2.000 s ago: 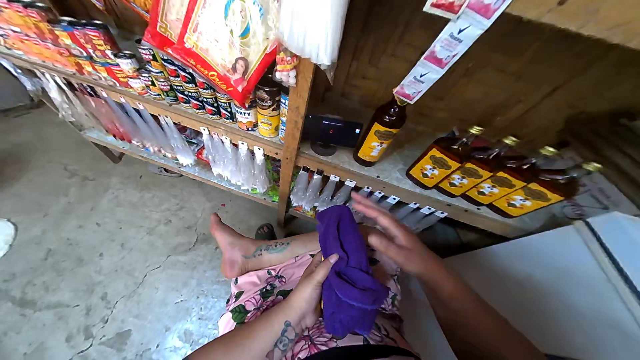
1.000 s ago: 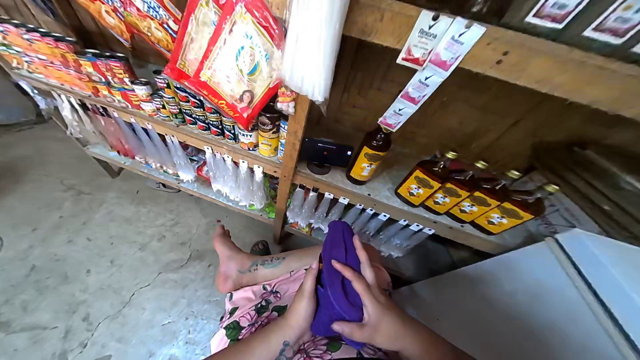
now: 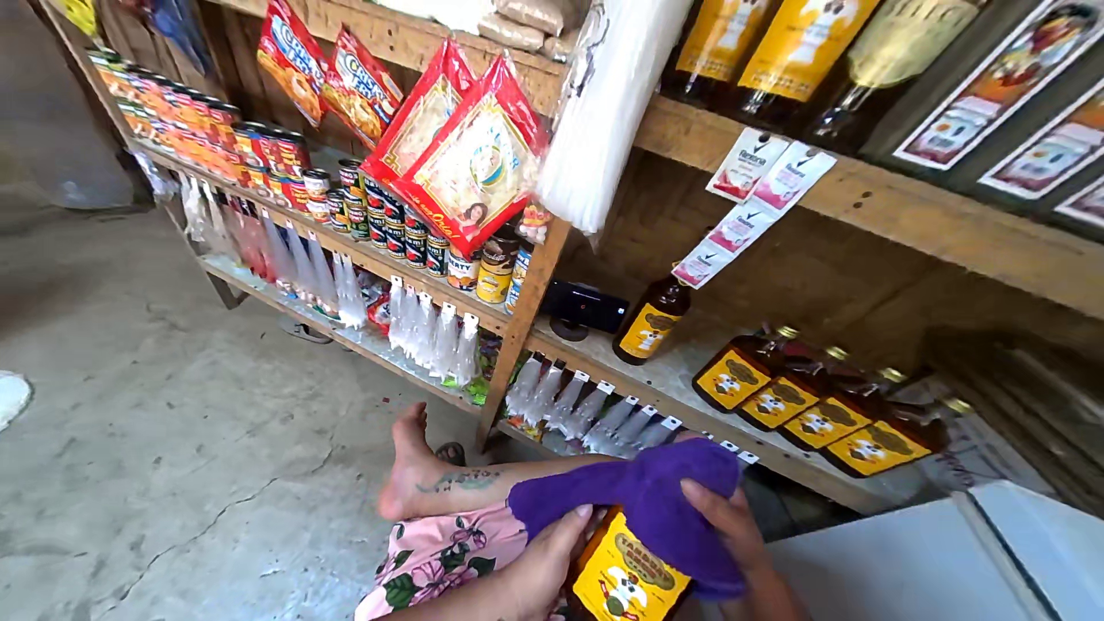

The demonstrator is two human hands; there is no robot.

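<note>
A brown glass bottle with a yellow label (image 3: 628, 573) stands tilted over my lap, its lower end cut off by the frame's bottom edge. My left hand (image 3: 548, 556) is closed around its left side. A purple cloth (image 3: 681, 509) covers the bottle's top and shoulder, and one end drapes left over my leg. My right hand (image 3: 729, 526) grips the cloth at the bottle's right side. The bottle's neck is hidden under the cloth.
Ahead, the wooden shelf (image 3: 673, 388) holds one upright similar bottle (image 3: 653, 319), several more bottles (image 3: 819, 401) and a dark device on a stand (image 3: 585, 308). Cans (image 3: 397, 226) line the left shelf. Hanging sachets (image 3: 746, 203) are above. A white surface (image 3: 906, 561) is at right.
The purple cloth, bunched between both hands before, now spreads over the bottle's top. The bottle's yellow label has come into sight. The view has shifted up toward the shelves.
</note>
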